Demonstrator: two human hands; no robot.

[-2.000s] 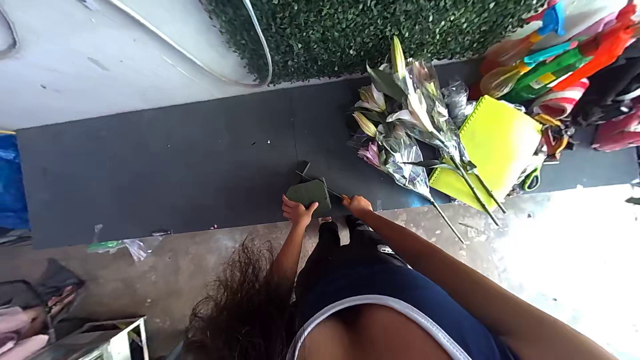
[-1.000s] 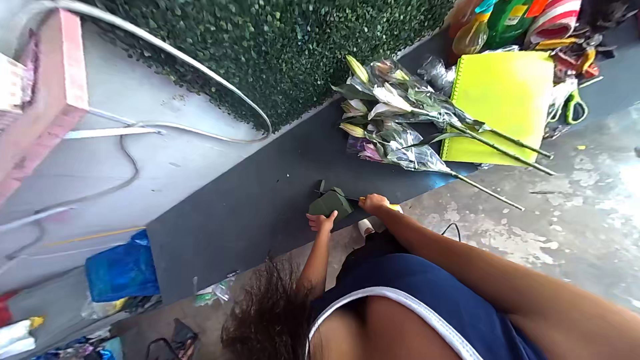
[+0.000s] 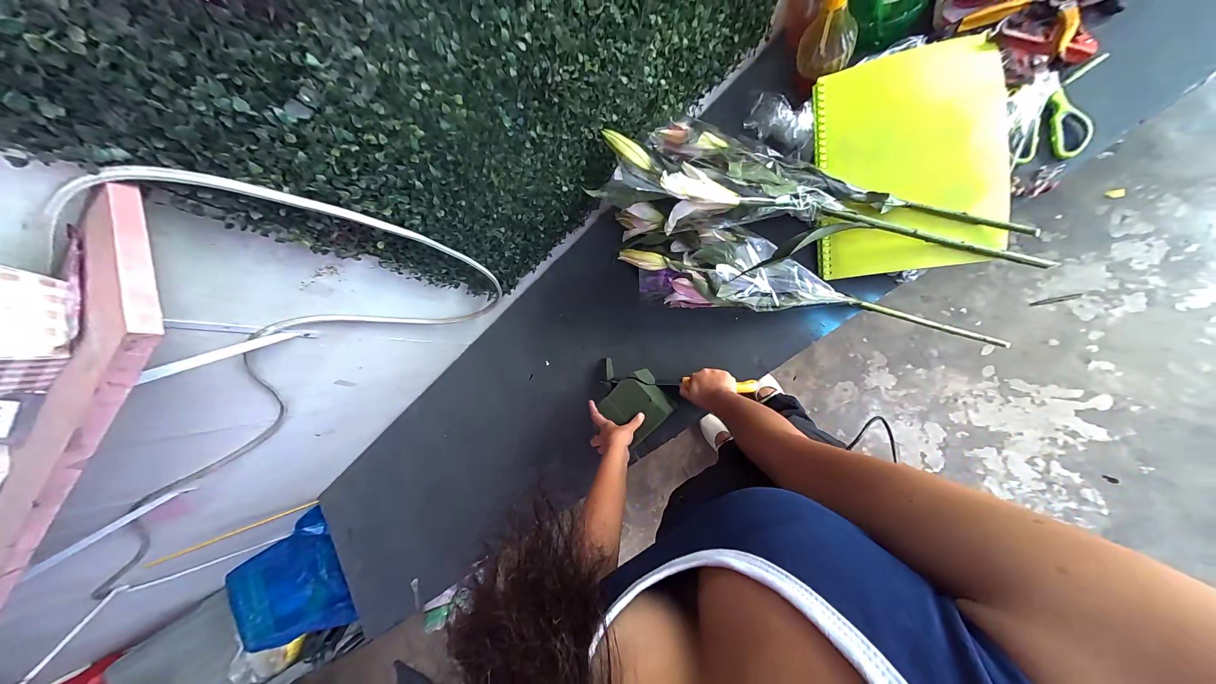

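Note:
A dark green block (image 3: 635,407), probably floral foam, lies near the front edge of the dark grey tabletop (image 3: 475,427). My left hand (image 3: 616,429) rests against its near side, fingers spread and thumb on top. In my right hand (image 3: 709,388) is a yellow-handled knife (image 3: 748,387), its dark blade reaching left to the block. Small cut green pieces (image 3: 609,369) lie at the block's far side. Lily stems in clear wrapping (image 3: 741,275) lie to the upper right, partly over a bright yellow spiral notebook (image 3: 912,152).
Green-handled scissors (image 3: 1069,125) and bottles (image 3: 826,40) are beyond the notebook. An artificial hedge panel (image 3: 380,114) and a hanging cable (image 3: 380,223) line the wall. A blue plastic bag (image 3: 290,584) sits past the table's left end, near a pink frame (image 3: 119,285).
The view has turned and moved strongly. My left hand's fingers have spread on the block; my right hand stays on the knife.

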